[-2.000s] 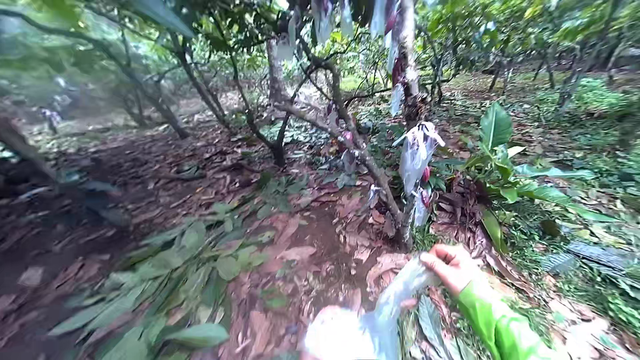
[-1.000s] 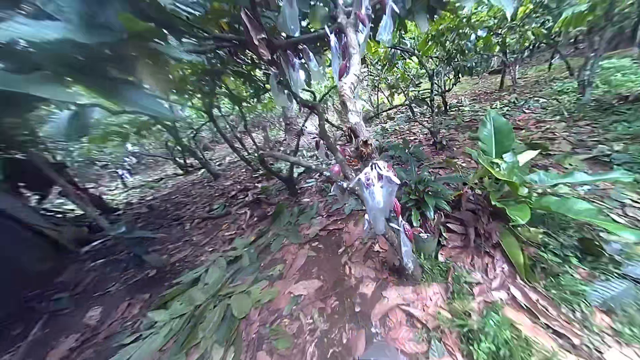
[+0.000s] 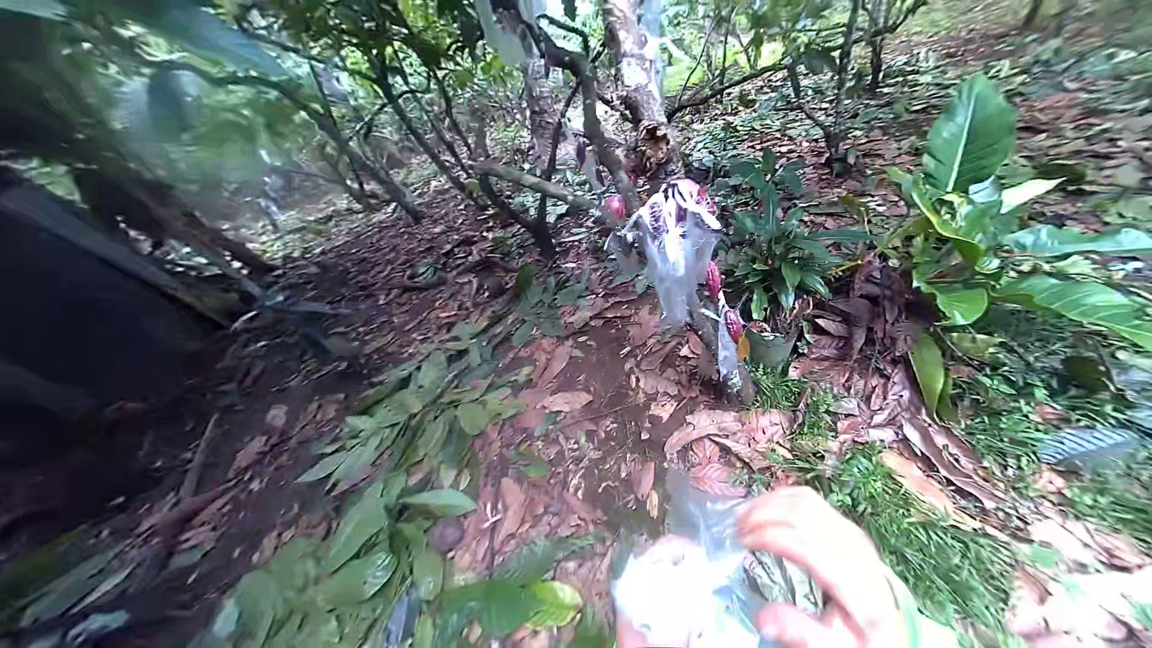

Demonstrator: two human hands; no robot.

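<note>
At the bottom of the head view my right hand (image 3: pixel 823 567) grips the edge of a clear plastic bag (image 3: pixel 706 531) between thumb and fingers. My left hand (image 3: pixel 661 589), overexposed and blurred, is beside it under the plastic; its fingers cannot be made out. Beyond my hands a tied clear plastic bag (image 3: pixel 675 261) hangs round a pod on the cacao tree's trunk (image 3: pixel 634 81). Red cacao pods (image 3: pixel 733 324) show below and beside it, one near a smaller plastic bag (image 3: pixel 727 355) low on the trunk.
Dry leaves (image 3: pixel 720 427) cover the soil. Cut leafy branches (image 3: pixel 387 486) lie at lower left. A broad-leaved plant (image 3: pixel 967 225) grows at right, with grass (image 3: pixel 909 522) below it. A dark blurred shape (image 3: pixel 81 315) fills the left edge, and more thin trees stand behind.
Both hands, low in view two seconds ago and nearly out of view one second ago, show again at the bottom with the plastic bag. The tree appears nearer.
</note>
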